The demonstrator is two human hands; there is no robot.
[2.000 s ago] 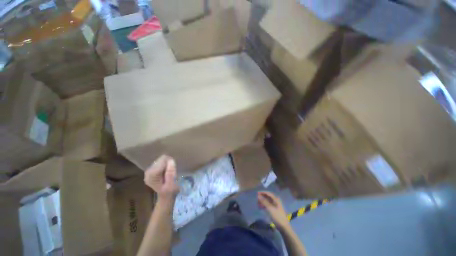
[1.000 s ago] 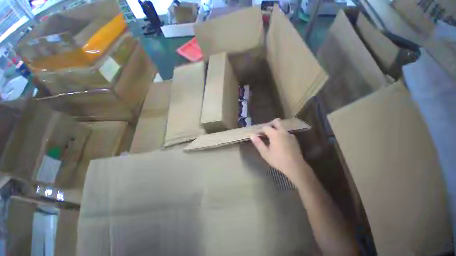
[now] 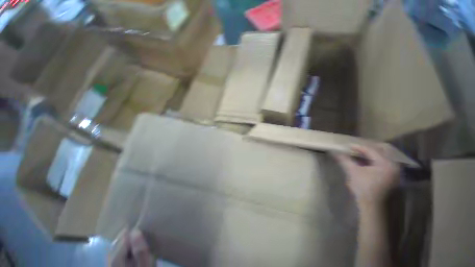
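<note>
An open brown carton (image 3: 333,99) stands at the upper right with raised flaps. Its near flap (image 3: 302,138) lies tilted towards me, and my right hand (image 3: 370,172) grips its edge. Inside are a narrow brown box (image 3: 288,78) and, beside it, white-and-dark items (image 3: 307,101) partly hidden. A large closed brown carton (image 3: 208,193) fills the space in front of me. My left hand (image 3: 133,250) is at its near left edge, blurred and cut off by the picture's bottom; its grip is unclear.
At left an open carton holds white flat items (image 3: 67,166). Behind it is an open carton with a white-green label (image 3: 91,101). A taped carton (image 3: 156,47) stands farther back, a red tray (image 3: 264,14) lies beyond. Another carton (image 3: 453,208) is at right. Blue-grey floor (image 3: 26,208) shows lower left.
My view has turned left and down, so the cartons sit farther right. My right hand stays on the flap. My left hand, out of view one second ago, now shows at the bottom left.
</note>
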